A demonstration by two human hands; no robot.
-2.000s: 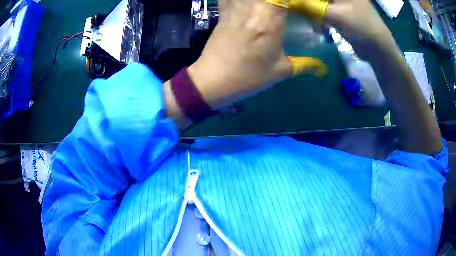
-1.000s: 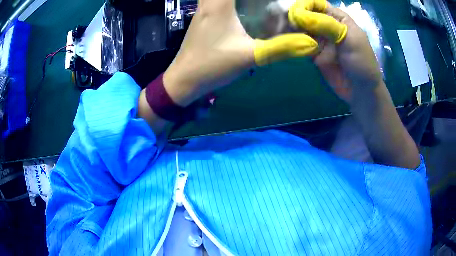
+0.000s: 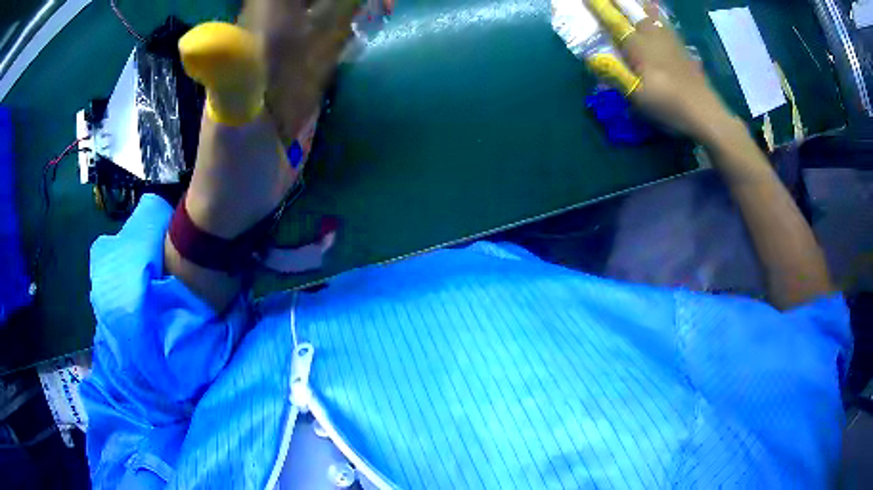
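My left hand is blurred and cut off by the top edge, with a yellow cot on its thumb and a dark red wrist strap. Whether it holds anything cannot be told. My right hand is at a clear bag with blue pieces on the green bench. Its yellow-cotted fingers are apart over the bag's whitish part; a firm grip cannot be made out. A black assembly with white and silvery parts and a thin red wire stands left of my left arm.
A blue bin is at the far left. A white paper slip lies right of my right hand, with yellowish strips at its lower end. A printed white bag hangs below the bench edge. A shiny clear strip crosses the top.
My hands were close together over the bench; they are now wide apart. My left hand has moved left towards the black assembly, and my right hand has come onto the clear bag. The view has shifted.
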